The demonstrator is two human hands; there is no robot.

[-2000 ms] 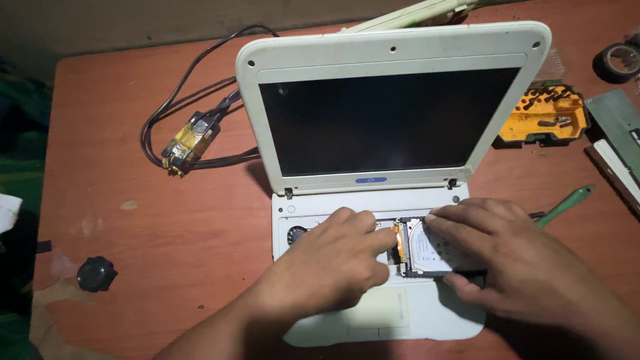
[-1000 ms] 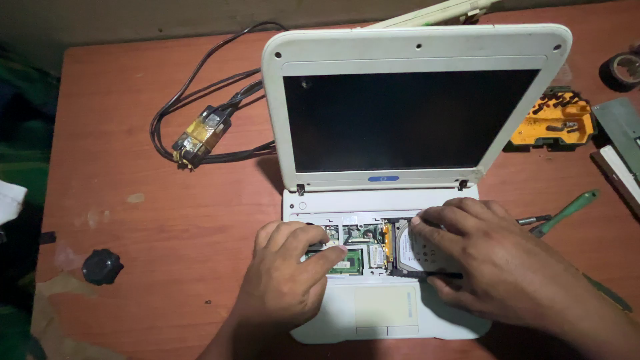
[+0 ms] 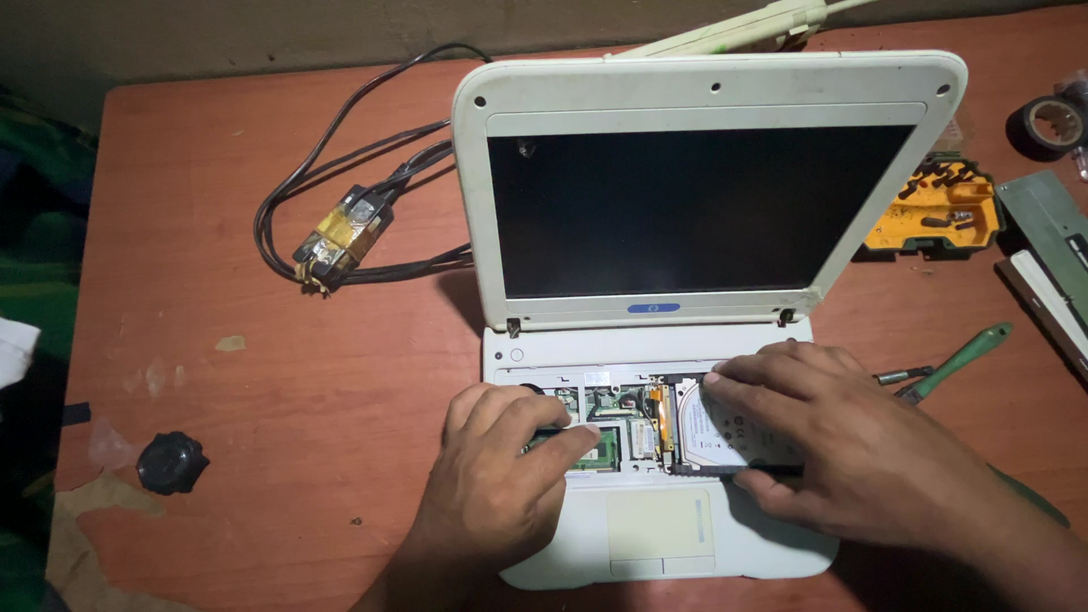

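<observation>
A small white laptop [image 3: 552, 347] stands with its lid up, its dark screen [image 3: 688, 212] facing me and its keyboard area uncovered. My right hand [image 3: 833, 433] rests with spread fingers over the hard drive [image 3: 710, 433], which sits in the right part of the open bay. Left of the drive lies an orange flat connector [image 3: 666, 421]. My left hand [image 3: 514, 472] lies on the left side of the base, thumb and fingertips close to the green memory module [image 3: 608, 450]; whether it holds anything is hidden. The touchpad [image 3: 659, 523] is below.
A taped adapter [image 3: 348, 234] with black cables lies at the left rear, a black knob [image 3: 172, 462] at the left. On the right are a yellow bit case [image 3: 943, 208], black tape roll [image 3: 1045, 127], green-handled tool [image 3: 965, 353] and grey flat part [image 3: 1050, 238].
My left hand has moved left from the drive's connector to the memory module's area, uncovering the middle of the bay. My right hand stays over the drive.
</observation>
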